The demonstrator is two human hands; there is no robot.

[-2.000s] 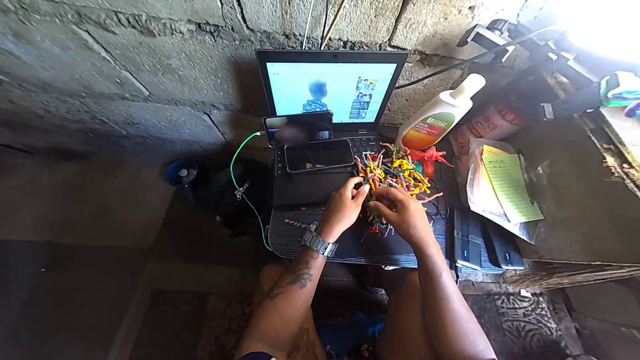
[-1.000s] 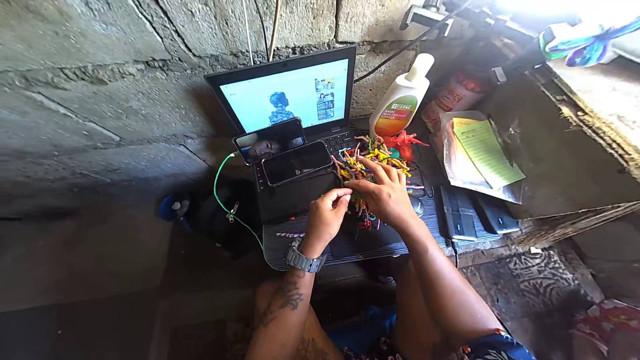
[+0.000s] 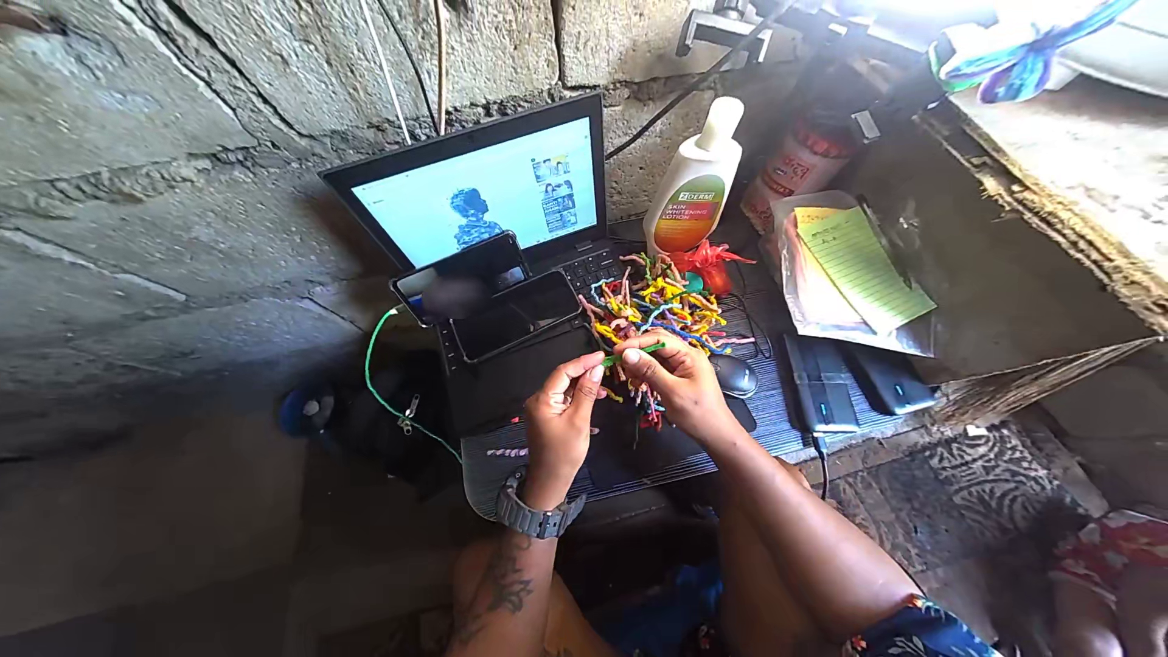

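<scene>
Between my two hands a short green twisted strand [image 3: 628, 355] is pinched. My left hand [image 3: 568, 415], with a grey watch on the wrist, grips its left end between thumb and finger. The right part is in the fingertips of my right hand [image 3: 673, 379]. Just behind my hands lies a tangled heap of colourful short twisted strands [image 3: 675, 315], partly over the laptop [image 3: 497, 196]. A pink and white twisted piece [image 3: 507, 453] rests on the table left of my left wrist. What the strands are made of is not clear.
Two phones, one propped [image 3: 465, 276] and one flat [image 3: 516, 315], lie on the laptop. Behind the heap stand a lotion bottle [image 3: 695, 187] and a red plastic bundle [image 3: 714, 266]. To the right are a mouse [image 3: 734, 375], a plastic sleeve with notepaper [image 3: 862, 265] and dark power banks [image 3: 821, 388].
My hands have come out of the heap toward its near left side, and a green strand now shows between them. The view has shifted.
</scene>
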